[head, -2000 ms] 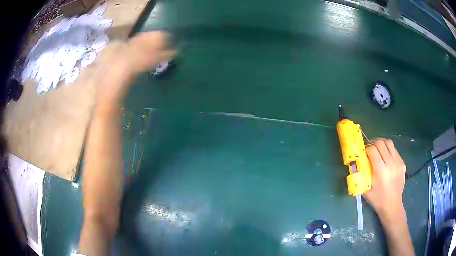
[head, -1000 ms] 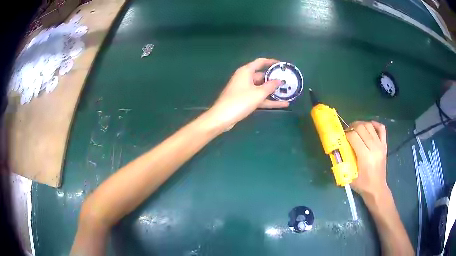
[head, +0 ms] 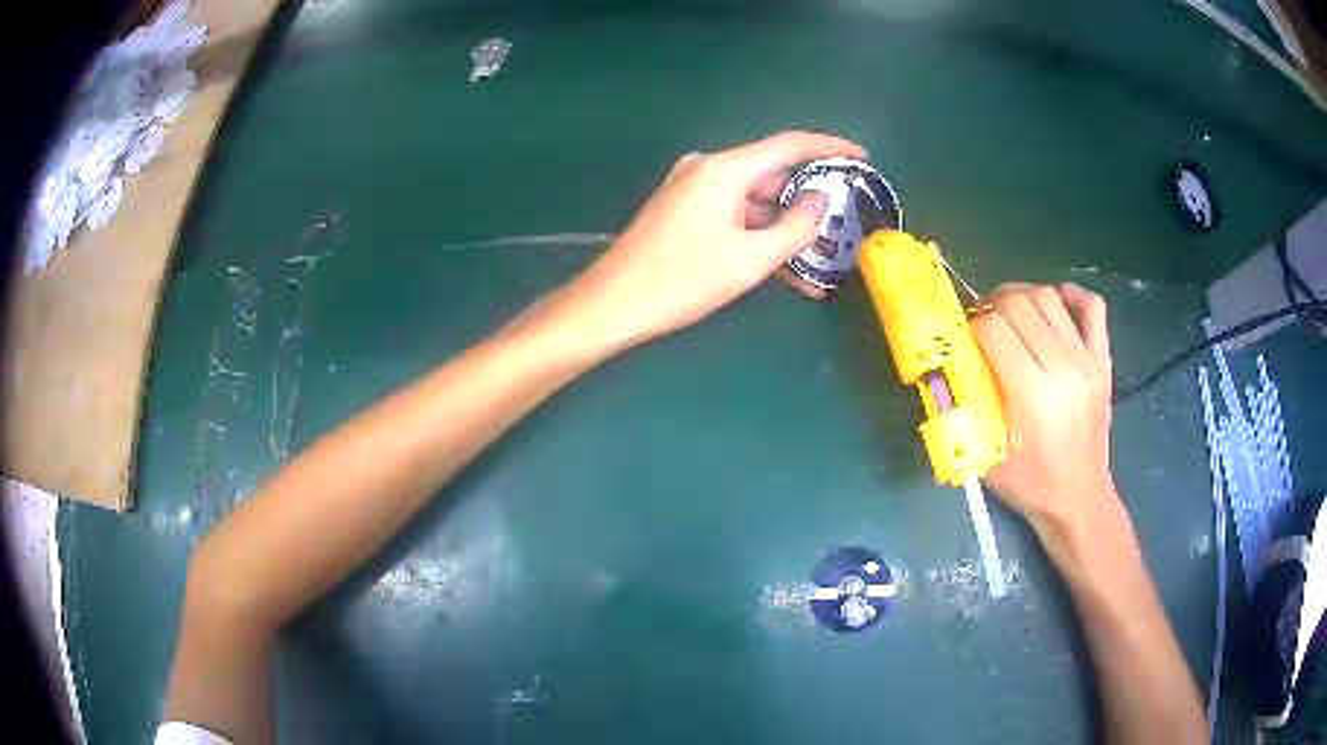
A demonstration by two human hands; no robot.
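Observation:
My left hand [head: 728, 218] holds a round housing [head: 840, 230] with a black rim and a light face with dark holes, fingers around its left side and thumb on the face. My right hand [head: 1041, 393] grips the yellow hot glue gun [head: 931, 357], which points up and left. Its nozzle tip is at the housing's right side, over the inner rim; the exact tip is hidden. A translucent glue stick [head: 985, 539] sticks out of the gun's back.
A dark disc with a pale centre strip [head: 851, 590] lies near the front. Another round housing [head: 1196, 195] lies at right. Glue sticks [head: 1249, 437] lie at the right edge beside a grey post [head: 1269, 288]. White thin parts [head: 124, 124] lie on the tan board [head: 88, 364] at left.
My left hand has picked up a housing from the upper left and brought it to the centre. The glue gun has moved left and up until its nozzle meets the housing.

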